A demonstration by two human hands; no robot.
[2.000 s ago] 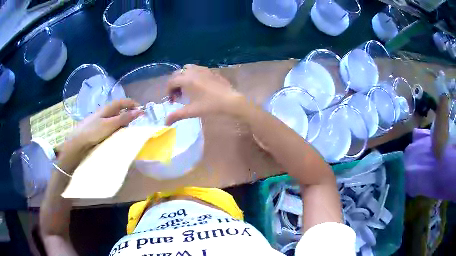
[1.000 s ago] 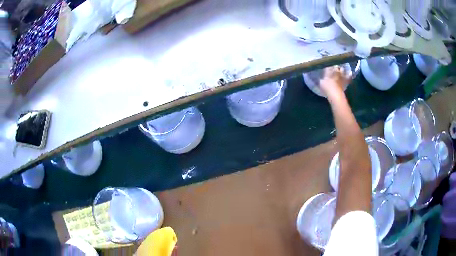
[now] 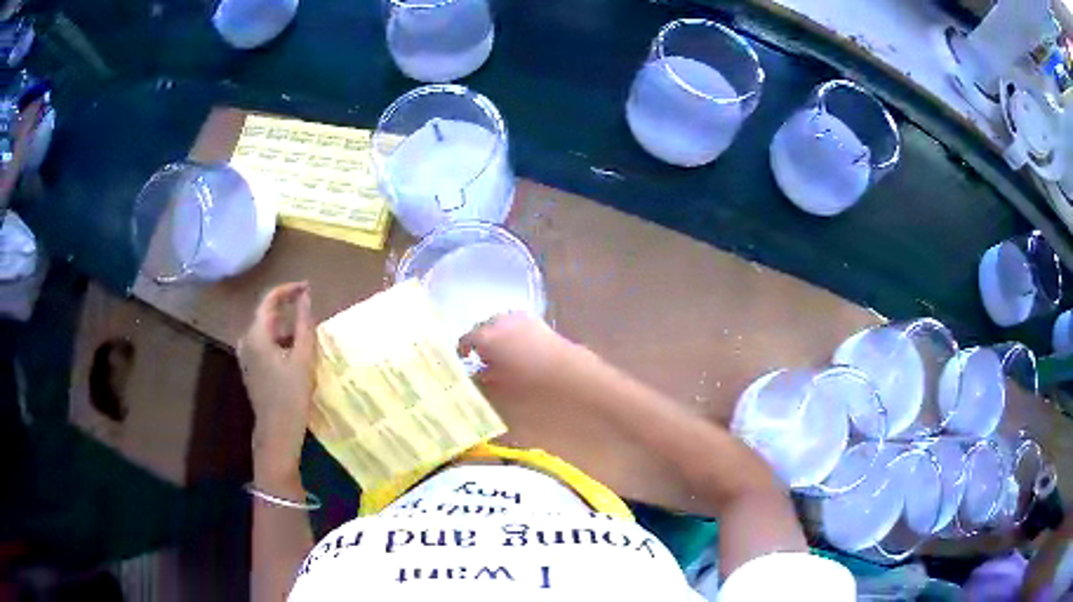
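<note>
A clear cup-shaped housing with a milky white lower part (image 3: 482,282) is on the brown cardboard in front of me. My right hand (image 3: 518,353) is at its near right side, fingers curled on the housing's edge; the fingertips are partly hidden. My left hand (image 3: 280,353) is raised left of the housing, thumb and a finger close together. A yellow label sheet with rows of small print (image 3: 406,388) is held at its left edge by my left hand and covers part of the housing's near side. A single label cannot be made out.
More housings stand behind (image 3: 445,176) and at the left (image 3: 221,221), beside flat yellow label sheets (image 3: 312,176). Several housings crowd the cardboard (image 3: 647,294) at the right. Others stand on the dark green conveyor belt (image 3: 577,129). A white shelf (image 3: 877,29) is at the upper right.
My right hand has come back from a housing on the belt to the one before me. The view has swung down from the shelf, and my left hand and the sheet show again.
</note>
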